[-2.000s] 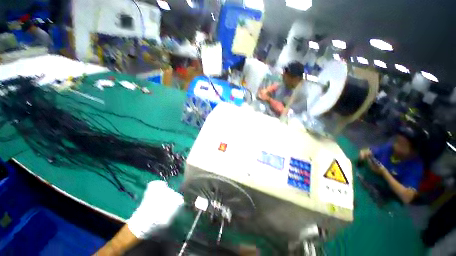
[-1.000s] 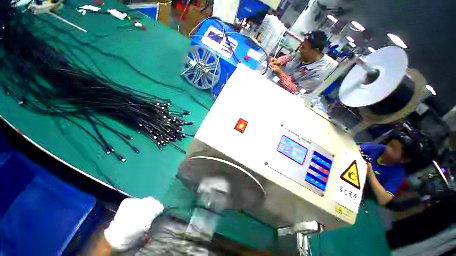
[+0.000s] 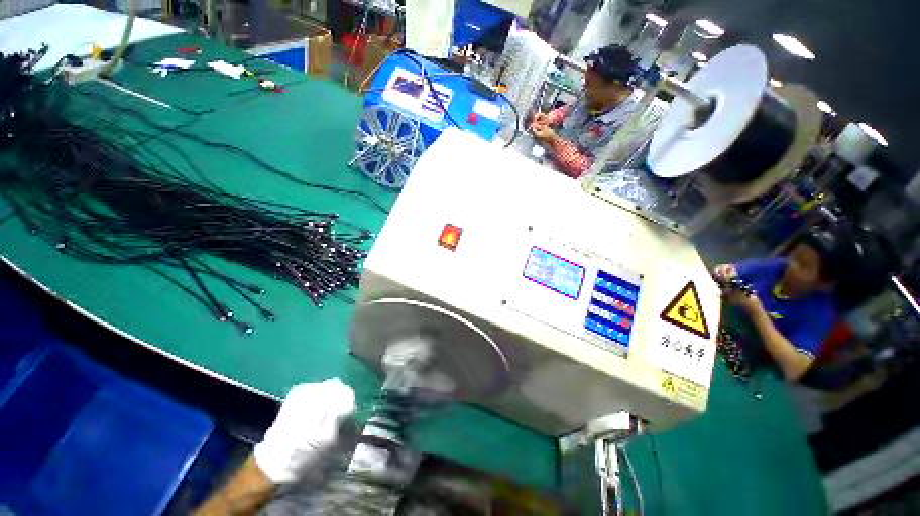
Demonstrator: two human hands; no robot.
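My left hand (image 3: 308, 428), in a white glove, is at the lower centre-left with fingers closed, just left of the blurred winding rods (image 3: 378, 433). It appears closed on a thin black cable, mostly hidden by glove and blur. The winding wheel (image 3: 444, 348) on the cream machine (image 3: 484, 217) is blurred as if spinning, with dark blurred material around the rods. The tying head (image 3: 607, 454) is below the machine's right side. My right hand cannot be made out; a dark blurred shape fills the bottom centre.
A pile of black cables (image 3: 192, 207) fans over the green mat (image 3: 293, 141), plug ends toward the machine. Blue bins (image 3: 131, 454) are at lower left. A second blue machine (image 3: 434, 106) is behind. A white-flanged reel (image 3: 709, 111) is above. Persons sit behind (image 3: 605, 111) and at right (image 3: 792, 297).
The rods, distinct two seconds ago, are now blurred with the wheel. My left hand went down and left, then slightly up and right. The display is now lit. The camera view has shifted.
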